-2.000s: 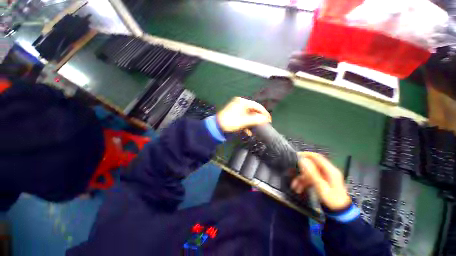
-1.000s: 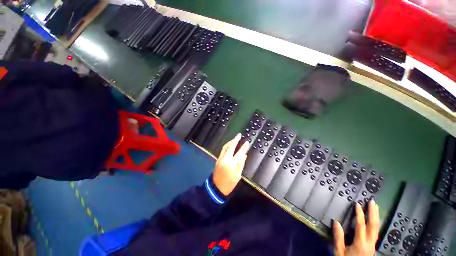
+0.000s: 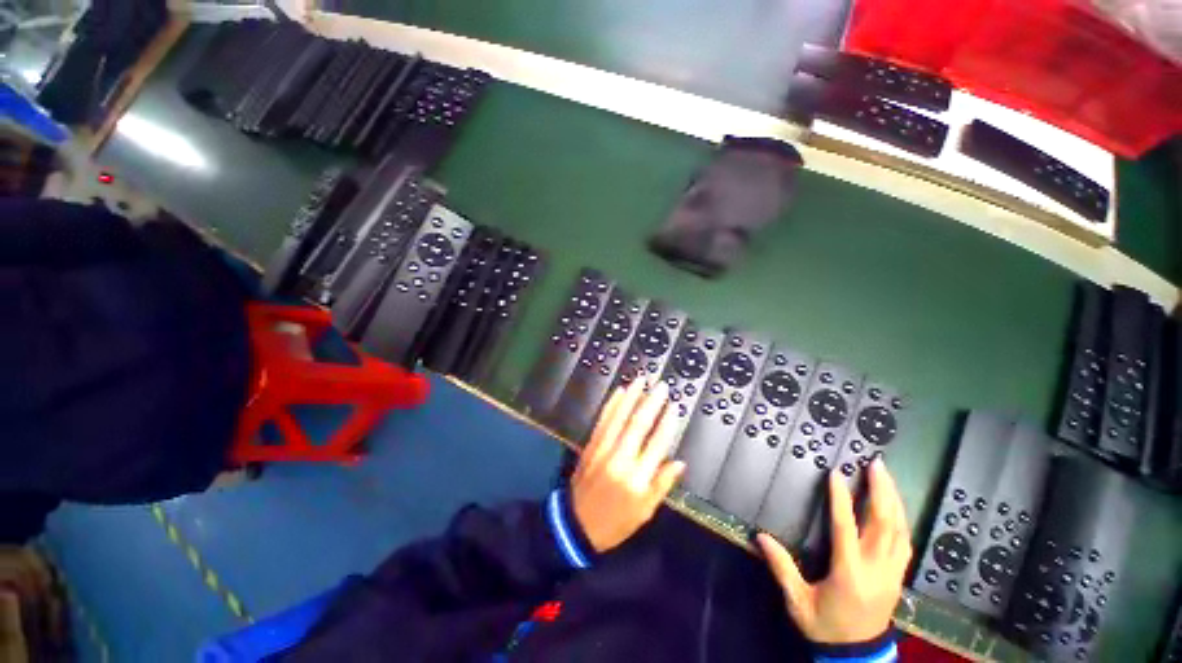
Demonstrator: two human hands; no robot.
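A row of several black remote controls [image 3: 736,412] lies face up side by side along the near edge of the green bench, round navigation rings toward the far side. My left hand [image 3: 625,469] rests with spread fingers on the lower part of remotes left of the row's middle. My right hand [image 3: 849,550] is at the row's right end, fingertips on the lower part of the last remotes, thumb apart from the fingers. Neither hand is closed around a remote.
Left rows of remotes [image 3: 421,266] slant along the edge. A dark cloth pad [image 3: 729,205] lies mid-bench. Remotes [image 3: 1033,168] lie on a white tray by the red bin [image 3: 1011,58]. More remotes [image 3: 985,512] stand right. A person in dark clothes [image 3: 117,356] is left, beside a red stool [image 3: 311,389].
Two seconds ago both hands held a stack of remotes; one second ago the row lay on the bench. Since then my left hand has moved right along the row, and the view has shifted.
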